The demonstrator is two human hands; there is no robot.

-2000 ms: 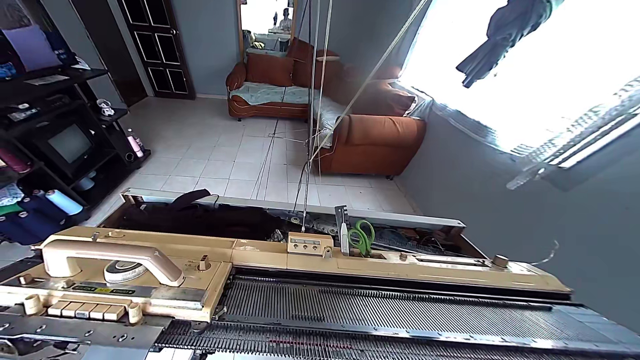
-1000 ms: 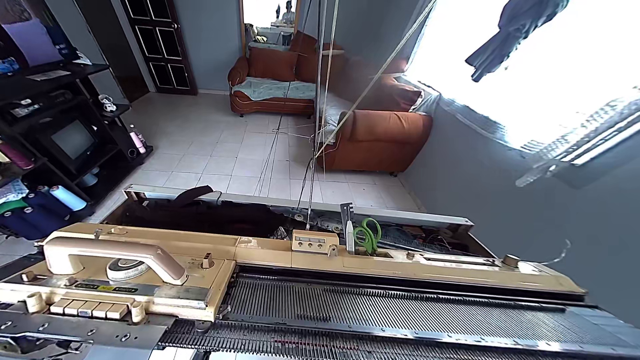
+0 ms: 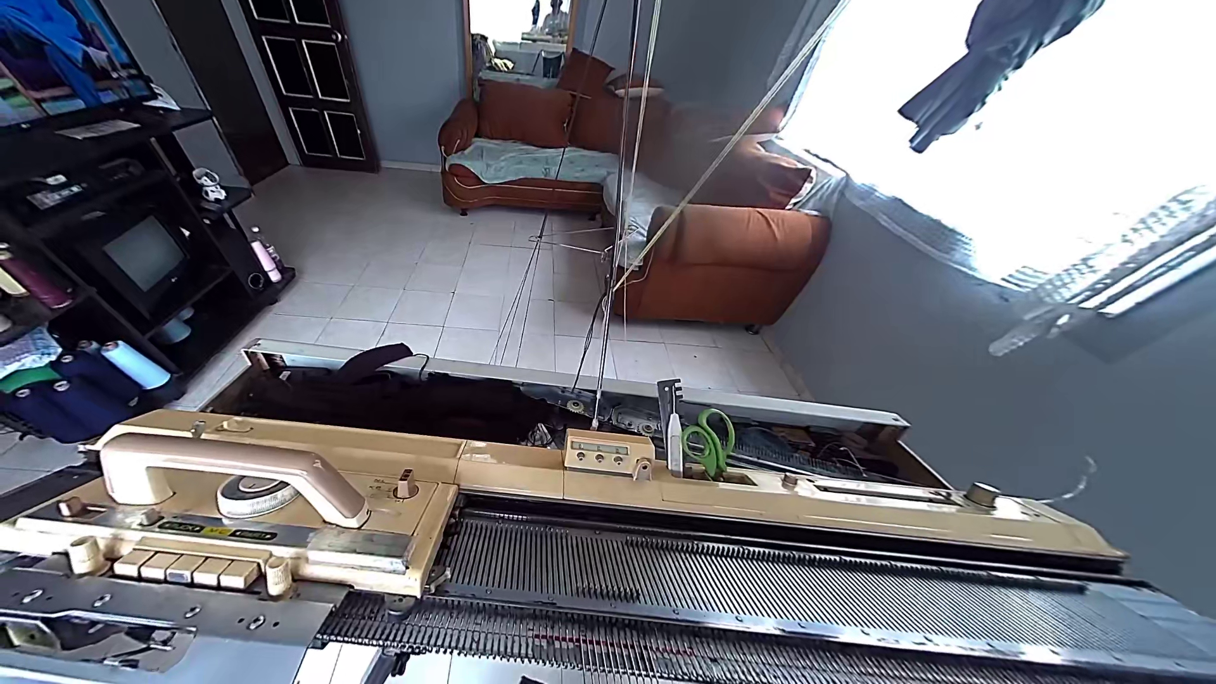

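Neither my left hand nor my right hand shows. A cream knitting machine carriage (image 3: 380,546) with a curved handle (image 3: 228,456), a round dial (image 3: 256,496) and a row of push buttons (image 3: 185,568) sits at the left of the machine. To its right stretches the needle bed (image 3: 760,579), with a second row of needles (image 3: 532,636) below. A row counter (image 3: 609,453) is on the back rail. Beside it, green-handled scissors (image 3: 708,443) and a grey comb-like tool (image 3: 671,418) stand upright in a slot. Yarn strands (image 3: 622,190) rise behind the counter.
Behind the machine lies an open trough (image 3: 807,404) holding dark cloth (image 3: 408,399). Yarn cones (image 3: 133,366) and a black shelf unit (image 3: 209,313) are at the left. An orange-brown sofa (image 3: 731,266) stands beyond, with a bright window (image 3: 950,123) on the right.
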